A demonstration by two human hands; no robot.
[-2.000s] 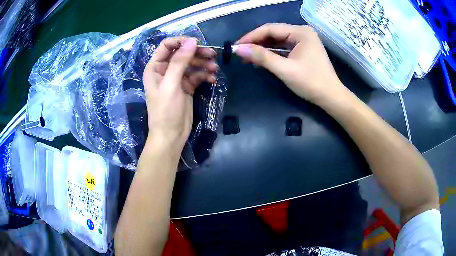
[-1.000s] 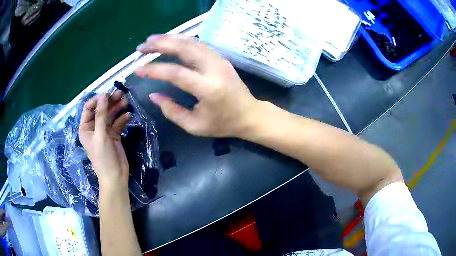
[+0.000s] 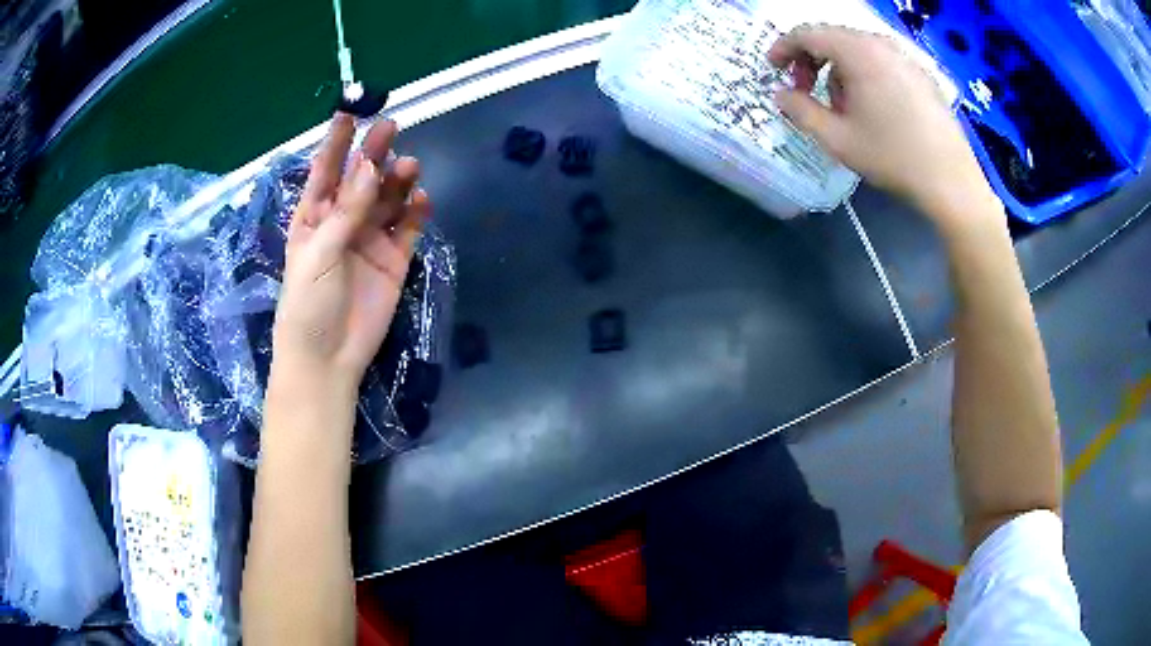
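My left hand is palm up at the left. Its fingertips are at a black block with a white stem pointing up from it, over the green belt's edge; the fingers partly hide the grip. My right hand is over the clear tub heaped with white stems. Its thumb and fingers are apart, with no part visible between them. Several loose black blocks lie on the dark table, one of them nearest the front edge.
A crinkled clear bag with dark contents lies left of and behind my left hand. A labelled tub is at the lower left. A blue bin with dark pieces is at the upper right. The green belt runs behind the pale rim.
My right hand has moved from near my left hand to the stem tub. More black blocks now lie on the table. The white stem now shows upright above my left fingertips. The view has shifted.
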